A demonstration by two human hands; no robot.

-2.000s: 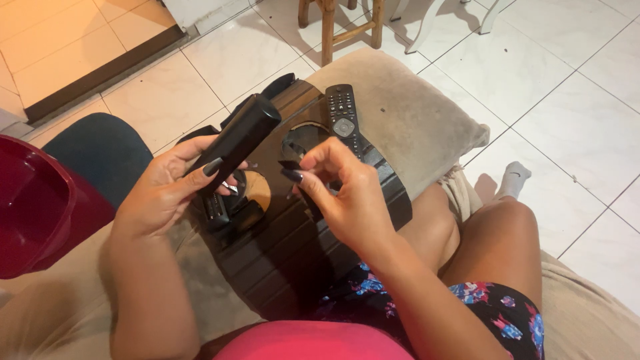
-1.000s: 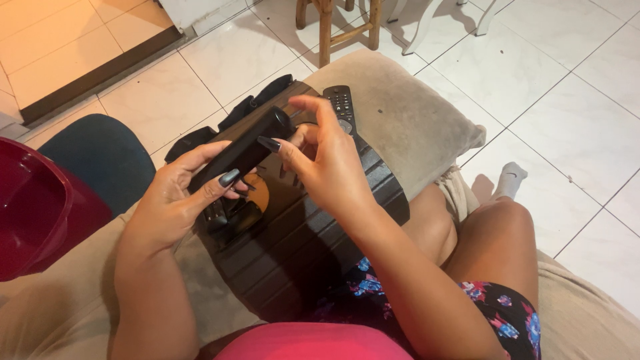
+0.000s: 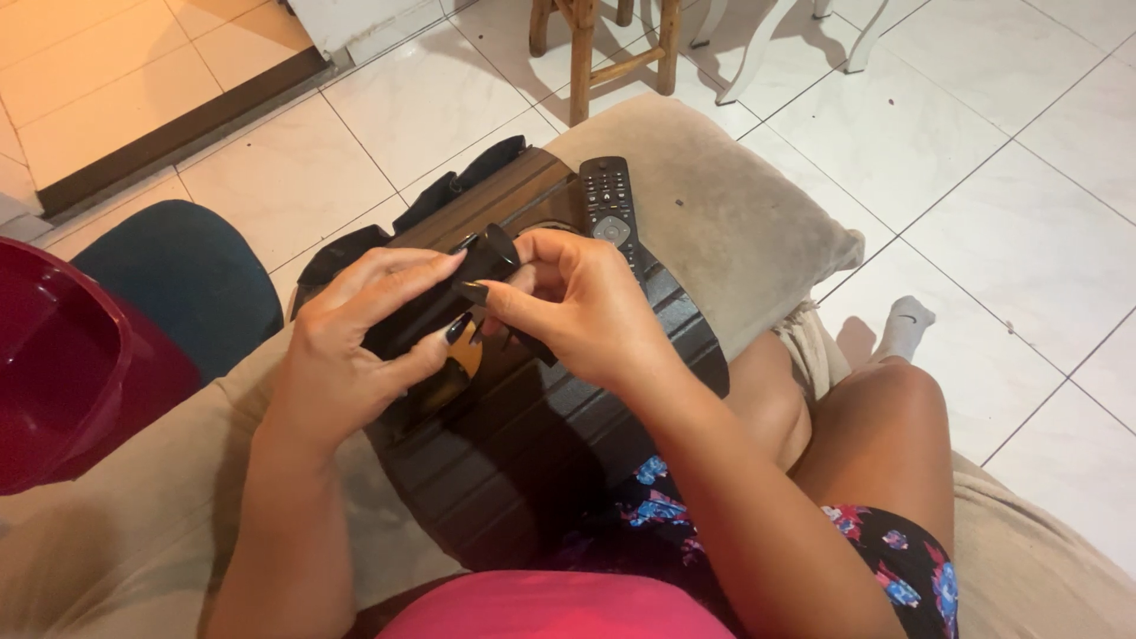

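My left hand [image 3: 364, 333] is closed around a black cylindrical object [image 3: 444, 288], tilted with its round end up and to the right. At that end, the fingers and thumb of my right hand [image 3: 577, 311] touch or pinch its rim; whether they hold a small part is hidden. Below both hands lies a dark slatted wooden tray [image 3: 541, 453], draped over the seat's arm or my lap. A black remote control [image 3: 609, 213] rests at the tray's far right edge, beside the cushion. Other dark items on the tray are mostly covered by my hands.
A beige cushion [image 3: 710, 195] lies beyond the tray. Black fabric pouches [image 3: 453, 191] hang at the tray's far edge. To the left stand a dark red plastic container [image 3: 142, 390] and a dark blue seat [image 3: 186, 275]. A wooden stool [image 3: 581, 62] stands on the tiled floor.
My right hand, apart from the cylinder two seconds ago, has come to its round end. The cylinder, in my left hand, points less steeply up than before.
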